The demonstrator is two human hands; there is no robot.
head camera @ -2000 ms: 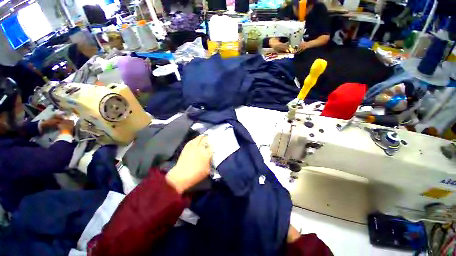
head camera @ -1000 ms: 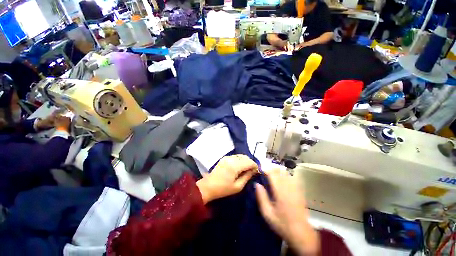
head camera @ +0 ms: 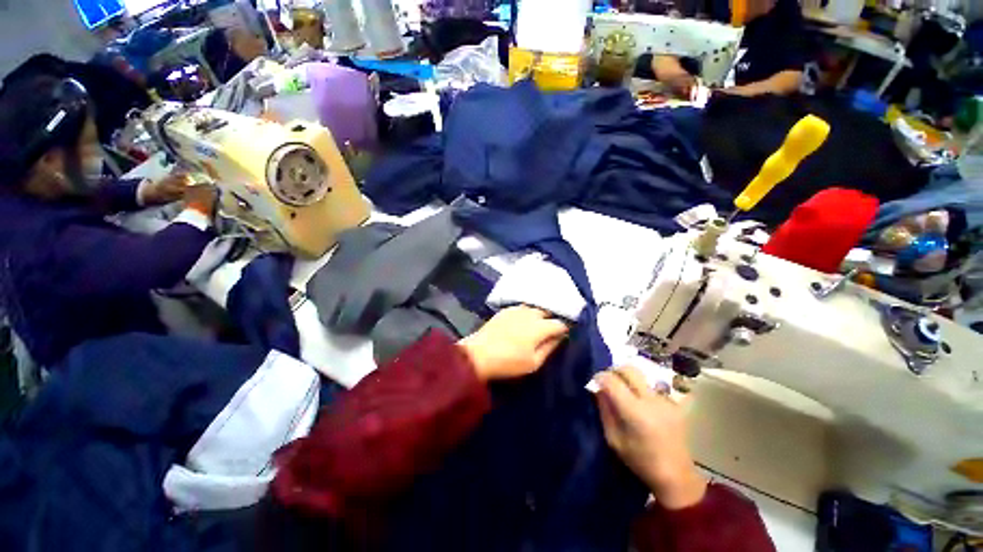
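The navy garment (head camera: 539, 453) lies over the lap and table edge and runs up past both hands. My left hand (head camera: 515, 343) grips its upper part beside a white panel (head camera: 536, 285). My right hand (head camera: 645, 429) is just right of the cloth, near the needle area, with thumb and fingertips together at a small white bit; whether it grips the cloth cannot be told. The cream sewing machine (head camera: 819, 356) stands at the right. A grey panel (head camera: 393, 270) lies left of the white one.
A neighbour's machine (head camera: 270, 178) and a person (head camera: 86, 237) are at the left. Navy cloth (head camera: 507, 146) is heaped behind. A yellow-handled screwdriver (head camera: 785, 162) stands on the machine head before a red bundle (head camera: 825, 229). A phone (head camera: 868, 526) lies lower right. Another person works behind.
The view has shifted, so things sit further right. My right hand came up from low beside the garment to the needle area. My left hand moved from the white panel onto navy cloth.
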